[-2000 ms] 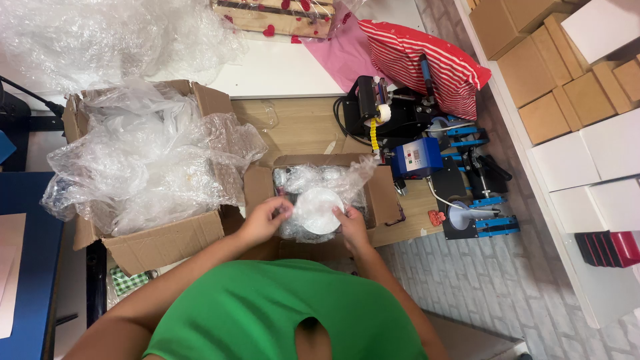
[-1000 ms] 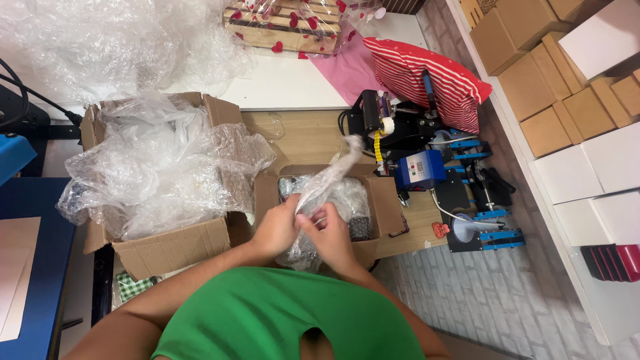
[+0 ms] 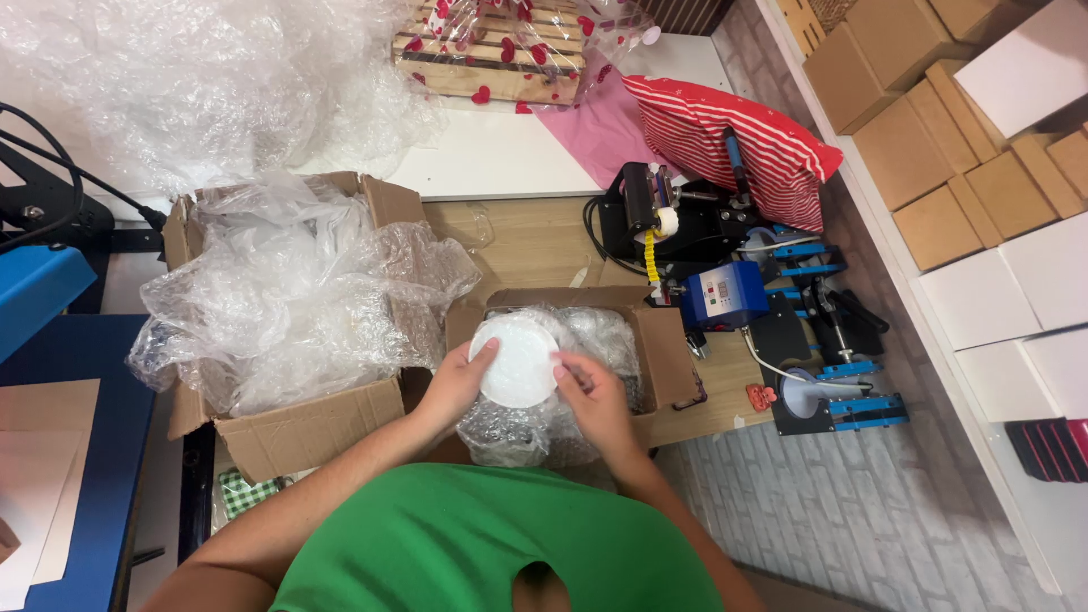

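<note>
A white round disc (image 3: 515, 360) is held above a small open cardboard box (image 3: 667, 357). My left hand (image 3: 459, 378) grips its left edge, thumb on top. The fingertips of my right hand (image 3: 592, 398) meet at its right edge; whether they grip the disc or a film on it, I cannot tell. Clear bubble wrap (image 3: 510, 438) lies under the disc in the box and spills over the near side. What else the box contains is mostly hidden by the wrap.
Left of my hands stands a larger cardboard box (image 3: 314, 433) heaped with bubble wrap (image 3: 289, 297). At right are a heat press with a blue control box (image 3: 725, 294) and a red striped cushion (image 3: 731, 140). A wooden crate (image 3: 489, 76) in heart-printed film stands behind.
One second ago both hands held crumpled bubble wrap upright over the small box. Now a flat white disc shows between them, and the hands are farther apart.
</note>
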